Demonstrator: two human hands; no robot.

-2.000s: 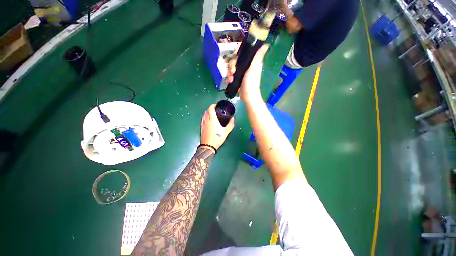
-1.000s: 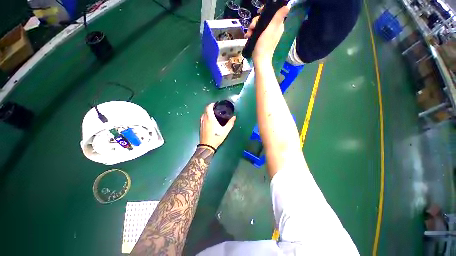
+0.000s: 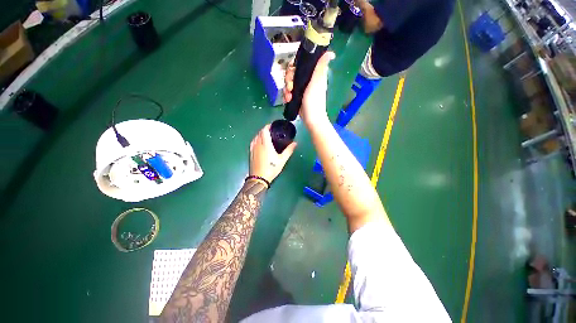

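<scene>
My left hand (image 3: 268, 156) holds a black cylindrical housing (image 3: 283, 135) on the green bench, its open end facing up. My right hand (image 3: 311, 88) is wrapped around a long black electric screwdriver (image 3: 306, 69) with a pale yellowish band. The screwdriver is tilted, its lower tip at the rim of the housing's open end. Whether the tip touches anything inside cannot be told.
Left: white plastic shell (image 3: 131, 132) with blue block and cable, yellowish ring (image 3: 114, 228) around small metal bits, label sheet (image 3: 165, 277) beside my forearm. Ahead: blue-white box (image 3: 264, 63), person in dark clothing (image 3: 414, 35). Far left: black housings (image 3: 143, 31). Right: blue stool (image 3: 354, 151).
My right hand and the screwdriver have come down from beside the blue-white box to the housing. The housings at the far left have shifted along the bench. The left hand keeps its hold.
</scene>
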